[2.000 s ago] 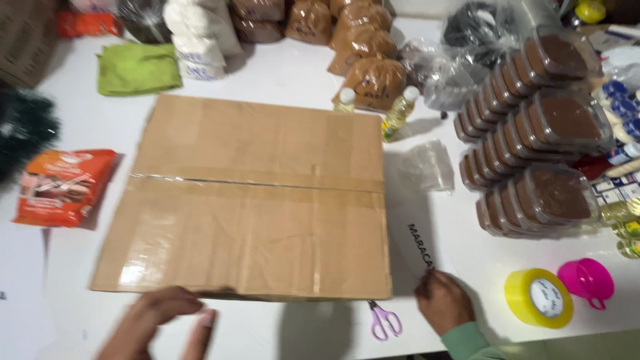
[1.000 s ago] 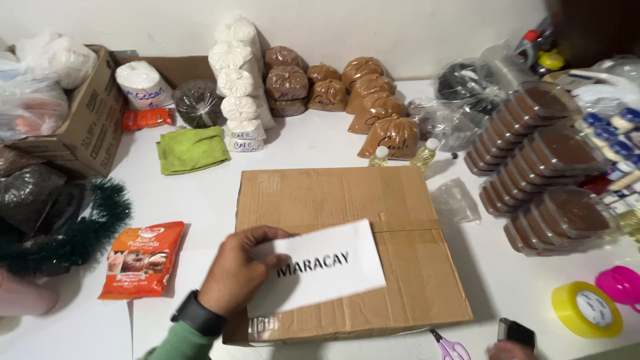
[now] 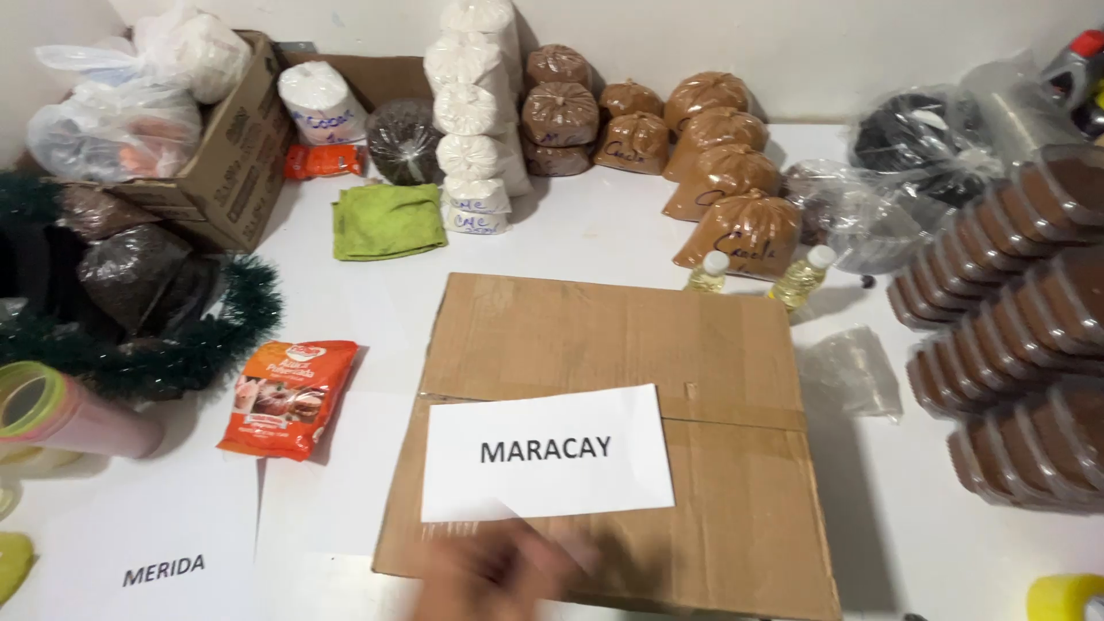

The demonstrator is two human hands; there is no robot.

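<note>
A closed cardboard box (image 3: 733, 500), with a strip of clear tape across its top, lies on the white table. On top of it rests a white paper slip (image 3: 543, 492) with one printed word. My left hand (image 3: 500, 561), badly blurred, is over the box's near edge, at the slip's lower edge; whether its fingers touch the slip is not clear. My right hand is out of view.
Left of the box are an orange bag of powdered sugar (image 3: 289, 401) and a printed sheet (image 3: 164, 517). Behind stand a green cloth (image 3: 388, 222), bagged powders (image 3: 742, 233) and two small bottles (image 3: 802, 276). Stacked brown-filled plastic tubs (image 3: 1035, 431) are at right, yellow tape (image 3: 1065, 597) at lower right.
One second ago my left hand held the slip above the box; the slip now lies on it and the hand is lower. My right hand, seen at the lower right before, has left view.
</note>
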